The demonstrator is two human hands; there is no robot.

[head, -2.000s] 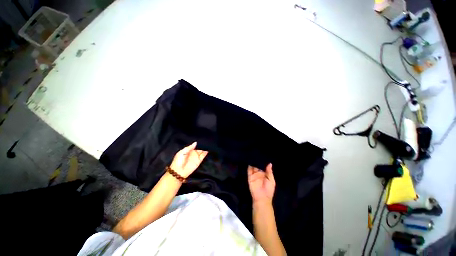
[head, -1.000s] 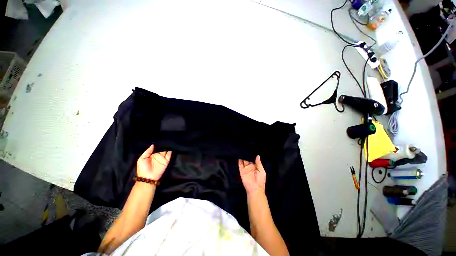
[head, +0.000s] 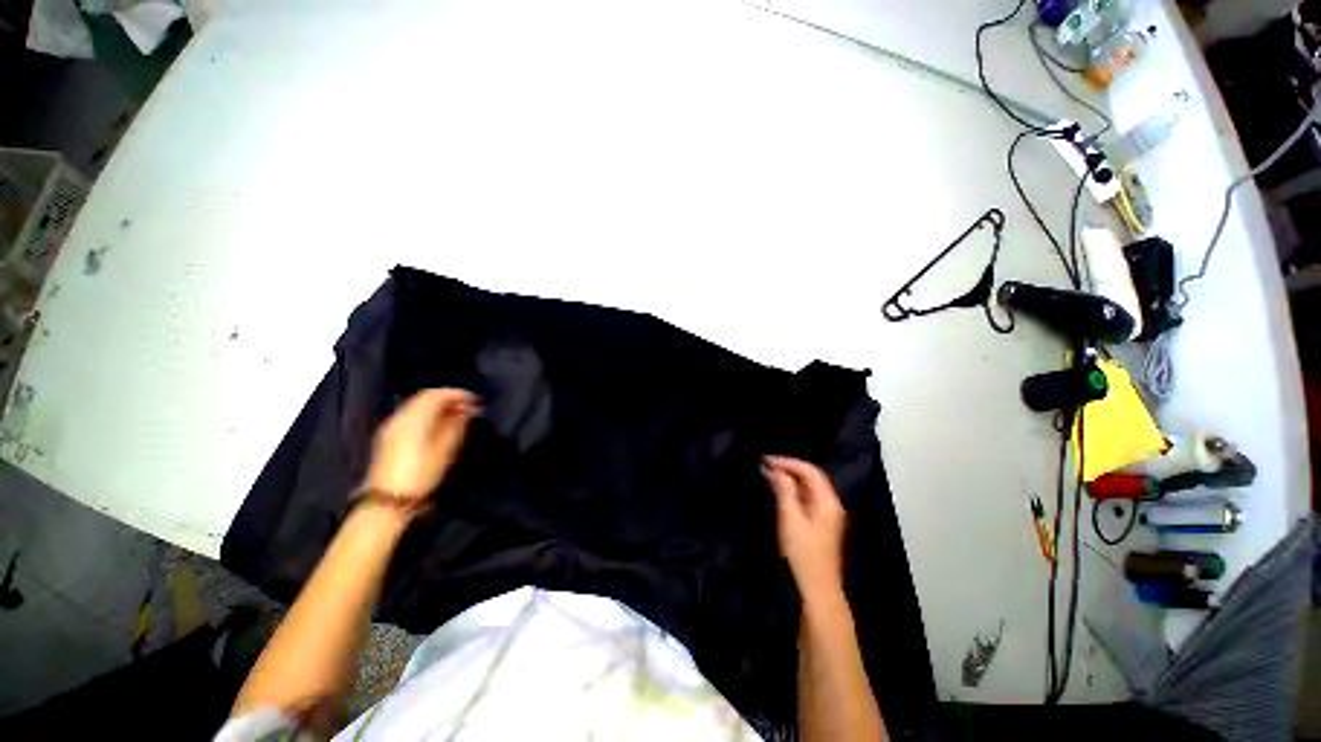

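The black coat (head: 609, 420) lies spread on the white table, its lower part running under my body. A greyish patch (head: 514, 392) shows on the cloth near my left hand. My left hand (head: 420, 442), with a brown bead bracelet, is over the coat's left part, back up, thumb and fingertips close together. My right hand (head: 808, 515) is over the right part, fingers bent and close together. Whether either hand pinches the black cloth cannot be told.
Right of the coat are a black hanger (head: 949, 276), a black hot-air gun or dryer (head: 1068, 309), a black thread cone (head: 1065, 387), yellow paper or cloth (head: 1116, 420), cables (head: 1062, 565) and a socket strip (head: 1087, 160). More cones (head: 1191, 518) lie lower right.
Both hands have turned from palms up to backs more upward. They have moved apart, the left up and left, the right to the right. Less of the shinier cloth shows between them.
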